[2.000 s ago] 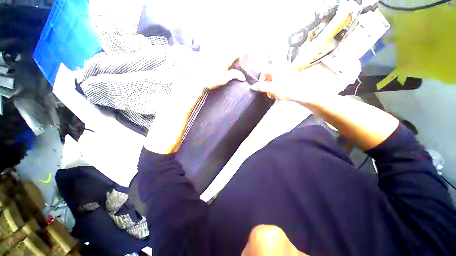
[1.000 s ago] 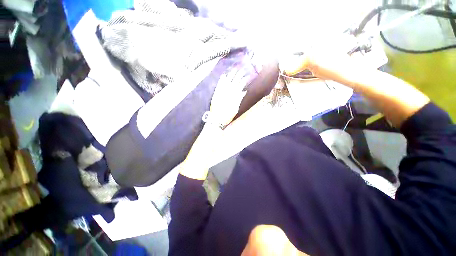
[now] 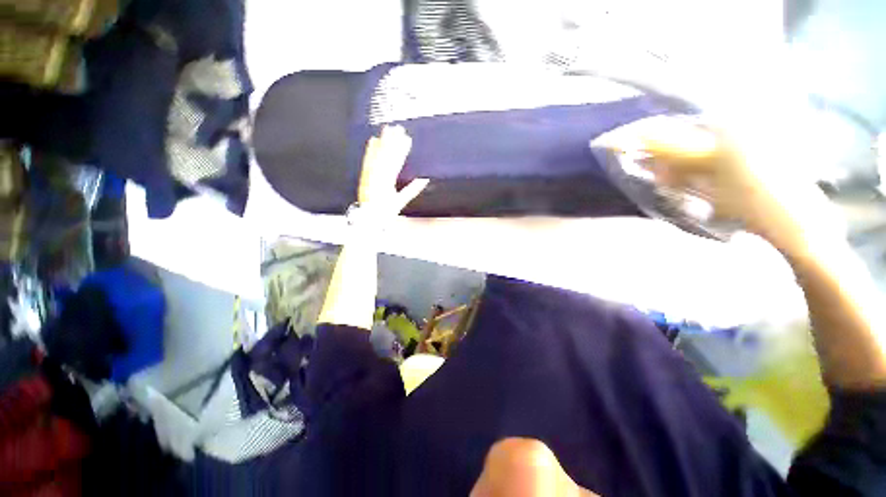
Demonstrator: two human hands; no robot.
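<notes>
The navy garment (image 3: pixel 505 144) lies along the dark padded buck (image 3: pixel 303 141), whose rounded end shows bare at the left. A strip of checked lining (image 3: pixel 427 89) runs along the garment's far side. My left hand (image 3: pixel 387 177) lies on the garment near its left end, fingers apart, holding nothing. My right hand (image 3: pixel 701 170) grips the steam iron (image 3: pixel 636 170) at the right; its pointed tip faces left on the navy cloth. Glare hides the handle and part of the hand.
The white-covered table (image 3: pixel 583 243) runs under the buck. A navy and checked heap (image 3: pixel 199 116) lies left of the buck. More checked cloth (image 3: pixel 452 31) lies beyond it. A blue object (image 3: pixel 131 315) is at lower left, with brown bundles (image 3: pixel 39 34) at upper left.
The view has turned, so the buck lies nearly level. My right hand now holds the iron on the garment. My left hand has moved towards the buck's rounded end.
</notes>
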